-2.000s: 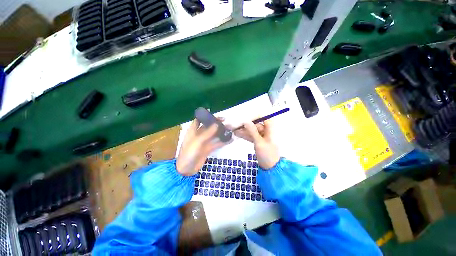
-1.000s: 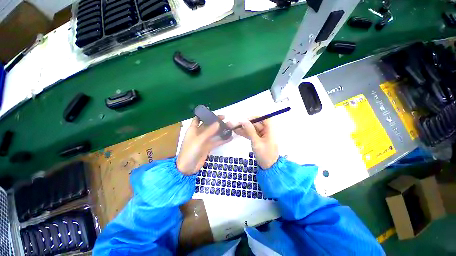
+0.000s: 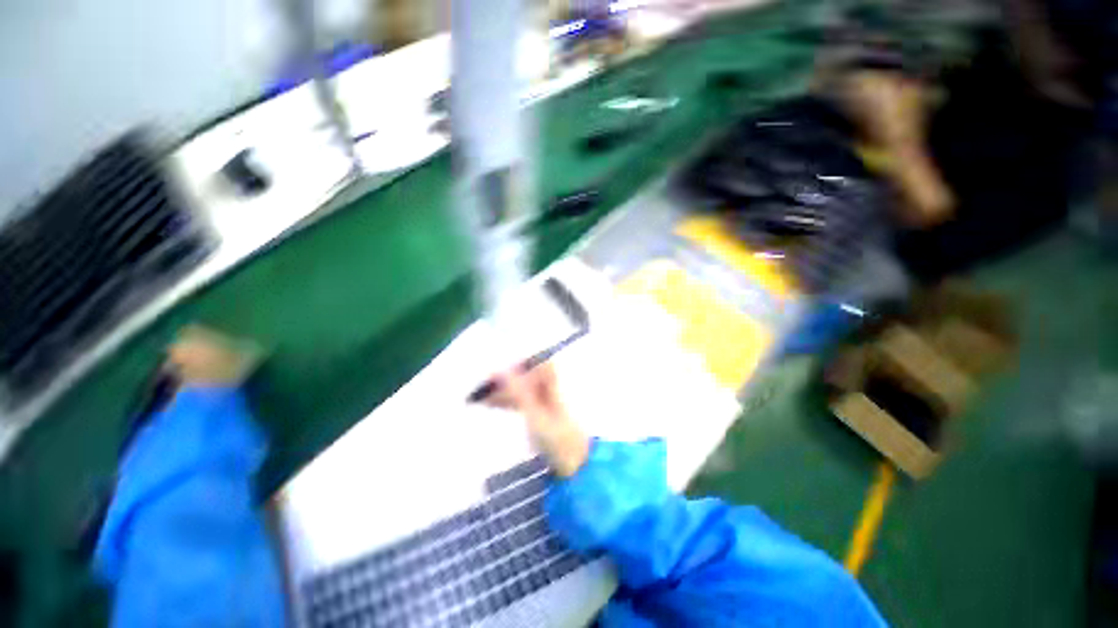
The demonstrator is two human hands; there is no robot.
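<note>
The view is strongly blurred. My left hand is out over the green belt at the left. A dark shape lies against its left side, and I cannot tell whether the hand holds it. My right hand is over the white sheet, with the dark pen-shaped tool in its fingers. The label sheet with rows of small dark labels lies below my right hand. A black housing lies on the white surface beyond my right hand.
A pale metal post stands over the green belt. A tray of black housings is at the left. Yellow labels, a heap of black housings, another person's arm and an open cardboard box are at the right.
The view has swung to the right and blurred. My left hand has moved away from my right hand, out over the belt. The housing is no longer at the tool tip.
</note>
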